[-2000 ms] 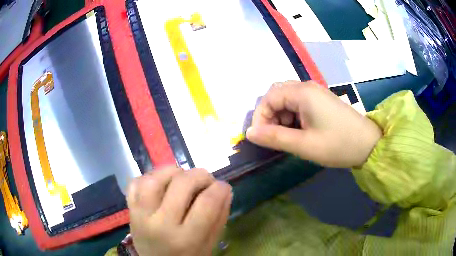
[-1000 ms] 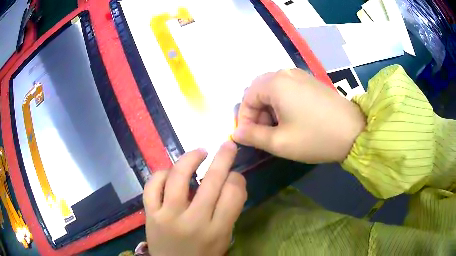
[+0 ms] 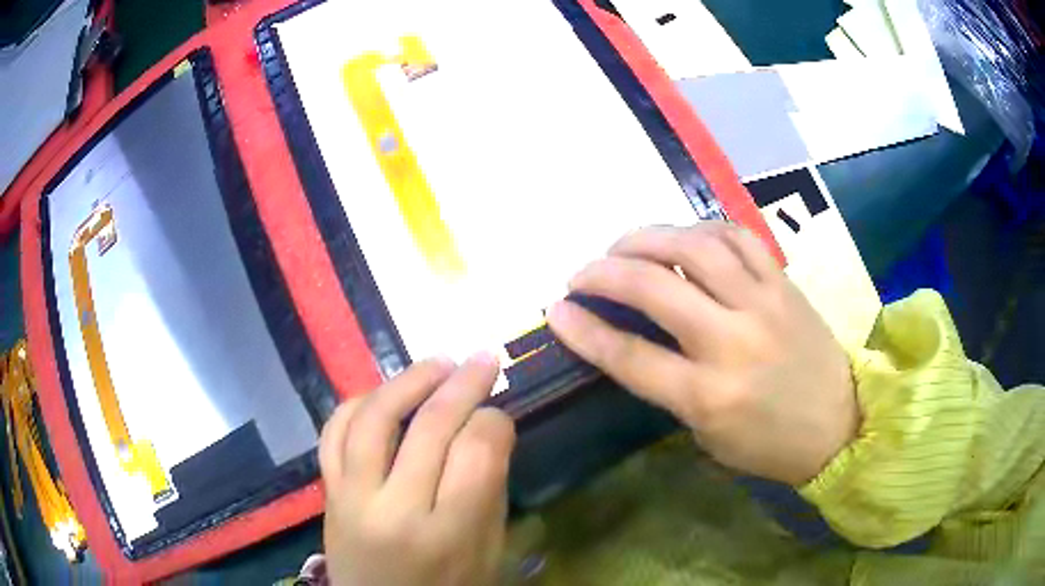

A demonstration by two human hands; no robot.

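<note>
The right display panel (image 3: 516,137) lies in the red foam tray (image 3: 289,195), white side up within a black border. An orange flex cable (image 3: 401,172) lies along it; glare washes out part of its lower stretch. My left hand (image 3: 424,475) rests its fingertips on the panel's lower edge, left of a small dark and gold connector area (image 3: 528,343). My right hand (image 3: 716,349) lies over the lower right corner, thumb tip beside that area, thumb and fingers apart. No held piece shows in either hand; the surface beneath the fingers is hidden.
The left panel (image 3: 218,343) carries another orange flex cable (image 3: 92,309). Spare flex cables (image 3: 40,458) lie at far left. White and grey sheets (image 3: 848,109) and a liner with black pieces (image 3: 831,246) lie right of the tray. Crinkled clear plastic (image 3: 985,69) is at upper right.
My right hand has come out of its pinch, spread its fingers and moved right and down onto the panel's corner. My left fingertips have shifted left, away from the right thumb.
</note>
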